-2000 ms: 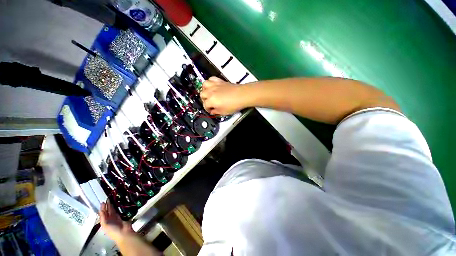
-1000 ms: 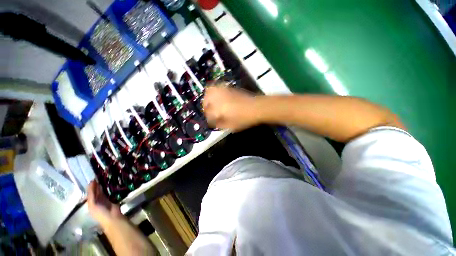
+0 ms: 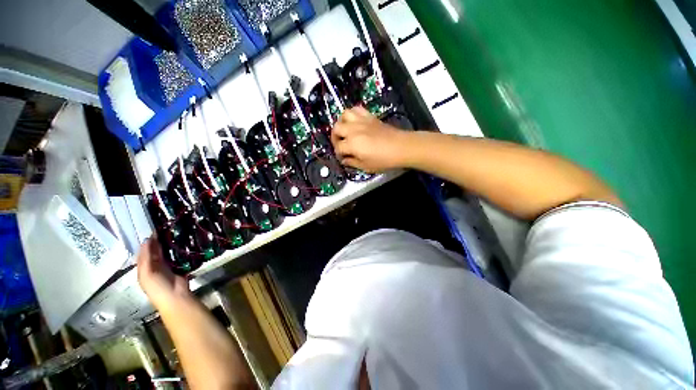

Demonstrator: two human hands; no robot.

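Note:
Several black lock housings (image 3: 294, 196) lie side by side in a row, open side up, with green circuit boards, round discs and thin red wires in them. White cable tails (image 3: 296, 107) run from them toward the bins. My right hand (image 3: 367, 142) is over a housing near the right end of the row, fingers bent down; whether it grips something is hidden. My left hand (image 3: 158, 276) is at the left end of the row, against the edge of the last housing; its fingertips are partly hidden, so its hold cannot be told.
Blue parts bins (image 3: 162, 106) with small silvery screws stand behind the row. A white box with a paper sheet (image 3: 82, 234) is at the left. A white strip with black marks (image 3: 429, 68) borders the green floor at the right. Cardboard pieces (image 3: 269, 310) are below the bench edge.
The view has shifted, so the row and bins sit differently in the picture. My right hand remains over the right part of the row and my left hand at its left end.

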